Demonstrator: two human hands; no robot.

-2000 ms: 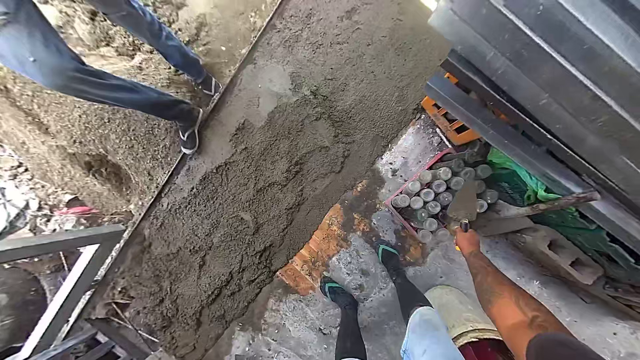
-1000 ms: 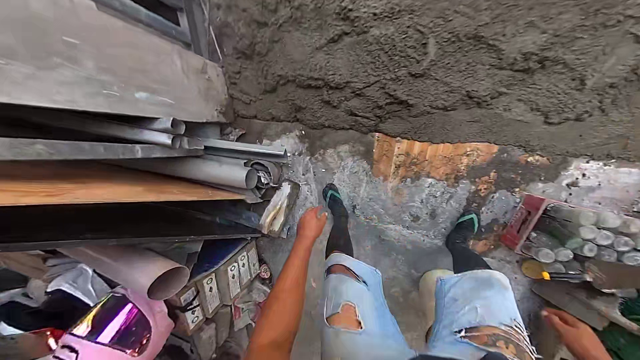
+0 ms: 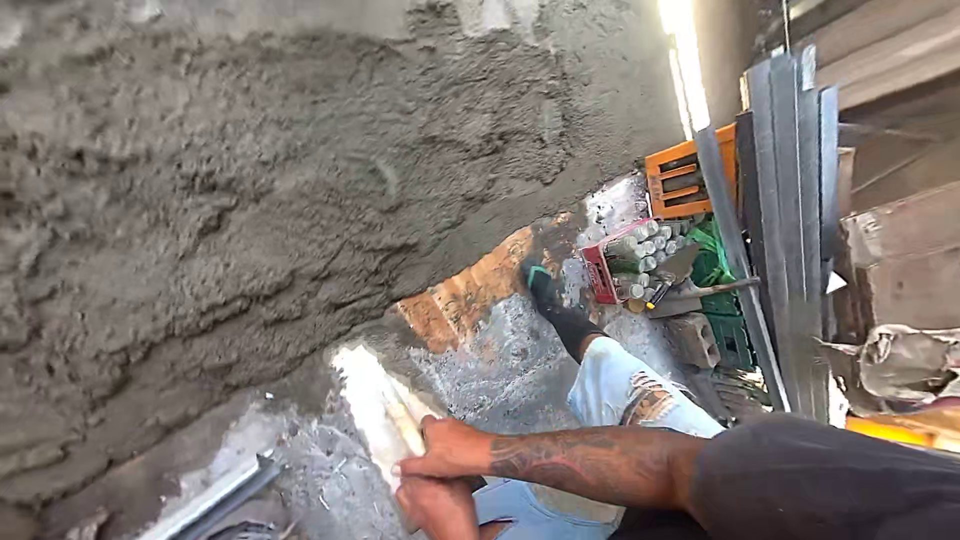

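My right hand grips a pale, board-like tool near its raised handle; glare hides its exact kind. Just below, my left hand is closed at the tool's lower end, partly covered by the right. Rough wet concrete spreads beyond both hands, bordered by a strip of orange brick. A trowel with a yellow and black handle rests on glass bottles in a red crate.
At the right are an orange plastic crate, long grey metal profiles and a hollow concrete block. A metal channel lies at the lower left. My foot stands by the brick strip.
My right hand, on the trowel two seconds ago, has let it go on the bottles and moved over to the pale tool. My left hand is now at that tool too. The view has swung strongly.
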